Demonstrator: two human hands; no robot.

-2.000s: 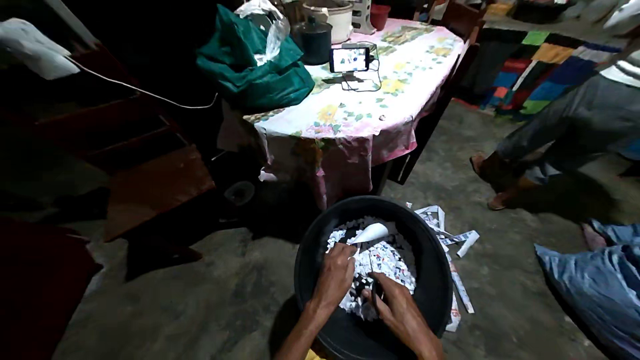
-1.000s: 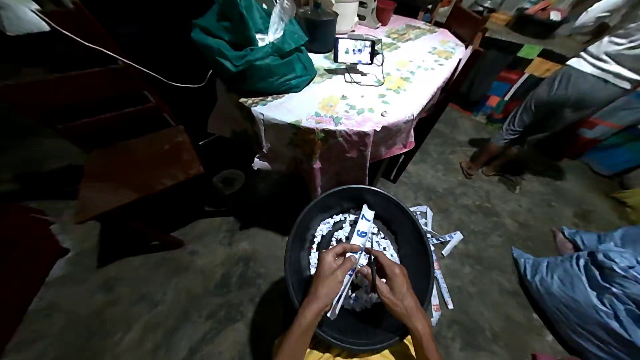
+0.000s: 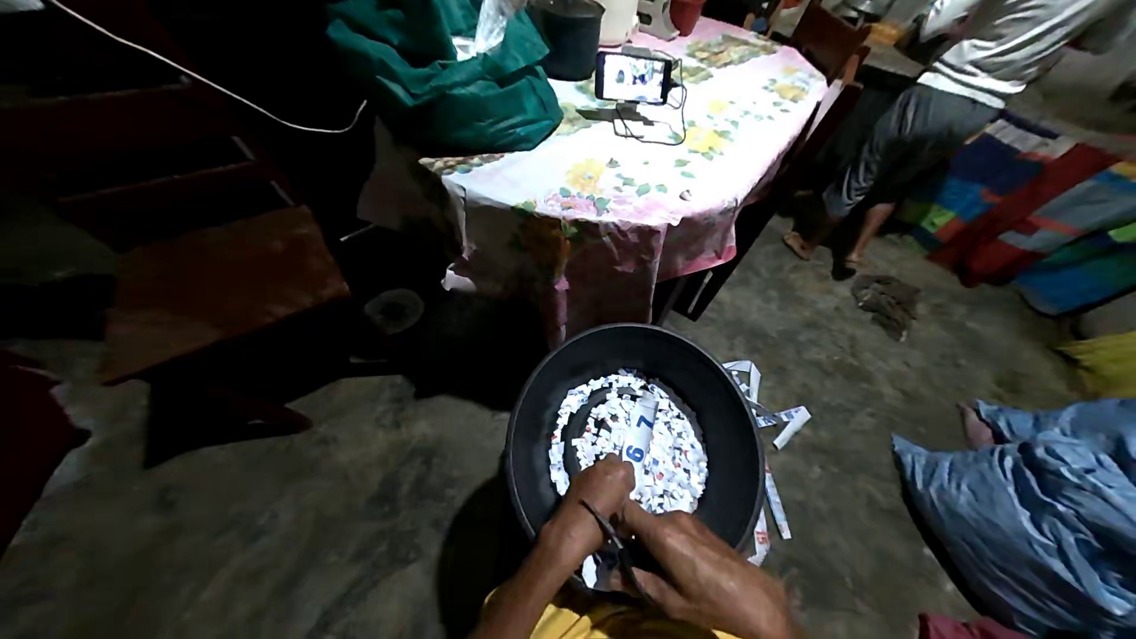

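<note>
A black round tub (image 3: 741, 399) stands on the floor, its bottom covered with small cut bits of printed paper (image 3: 679, 453). Over it, my left hand (image 3: 590, 506) is closed on a folded strip of printed paper (image 3: 641, 430) that points up and away. Against it, to the right, lies my right hand (image 3: 692, 559), holding dark scissors (image 3: 612, 532) whose parts show between the two wrists. How far the scissors are spread is hard to tell. A white paper end shows below the hands, near the tub's near rim.
Paper strips (image 3: 774, 501) lie right of the tub. Ahead stands a table with a flowered cloth (image 3: 621, 191), bearing a phone on a stand (image 3: 633, 78) and a green bag (image 3: 444, 89). A wooden chair (image 3: 231, 275) is left. Another person (image 3: 896, 142) stands back right; blue fabric (image 3: 1012, 497) lies at right.
Both hands have come down toward the near rim with the strip and now overlap. The white scoop-like shape seen in the tub in the oldest frame no longer shows. The other person has shifted stance.
</note>
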